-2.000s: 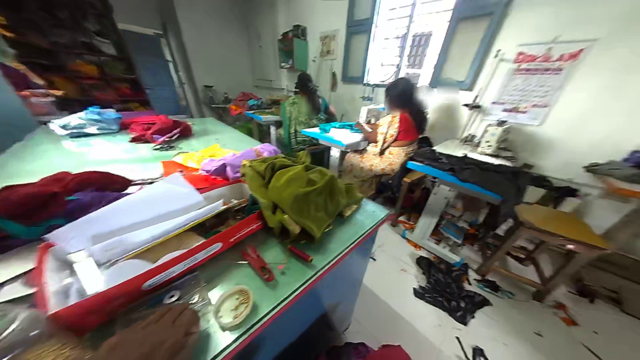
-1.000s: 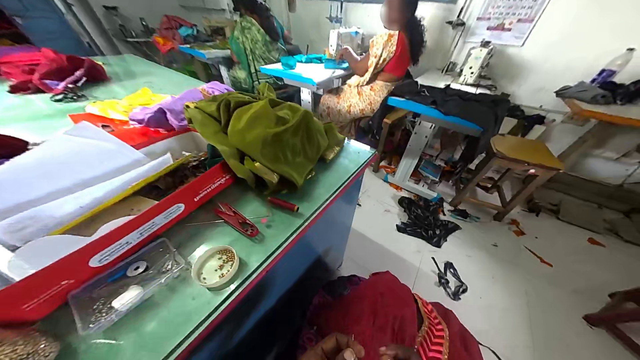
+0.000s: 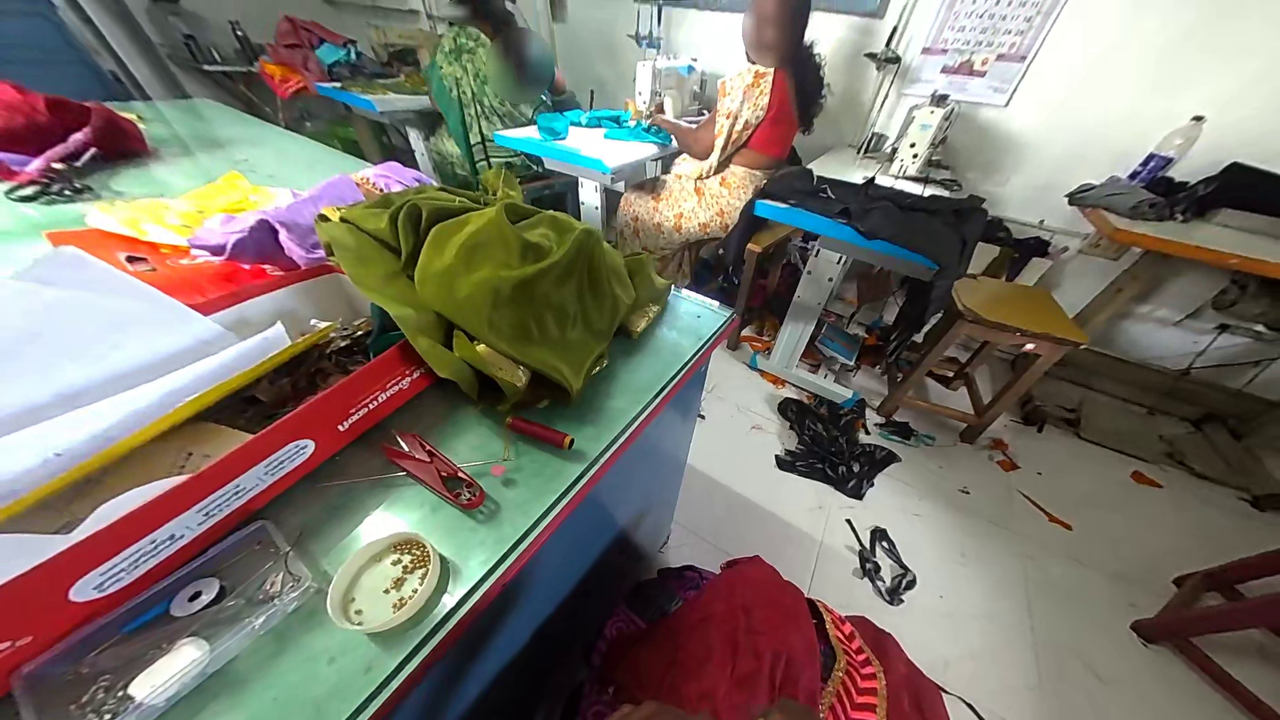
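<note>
Red cloth with a gold-edged striped border (image 3: pixel 740 630) lies at the bottom, over my lap. Small parts of my left hand (image 3: pixel 655 711) and my right hand (image 3: pixel 790 709) show at the lower frame edge, by the cloth; their fingers are cut off. On the glass-topped table, a round dish (image 3: pixel 384 582) holds gold beads. Red thread snips (image 3: pixel 435 472) lie behind it, near a spool of dark red thread (image 3: pixel 540 433). A clear plastic box (image 3: pixel 165 630) with bobbins and small metal items sits left of the dish.
Olive green fabric (image 3: pixel 510 280) is heaped at the table corner, beside a red-sided box (image 3: pixel 220 500) holding papers. Two people sit at sewing tables beyond. A wooden stool (image 3: pixel 1015 315) stands at right; black scraps (image 3: pixel 835 445) lie on the floor.
The view has shifted right and down since the oldest frame. A hand seen low at the table's left then has left that spot. Fingers at the red cloth one second ago are now mostly out of frame.
</note>
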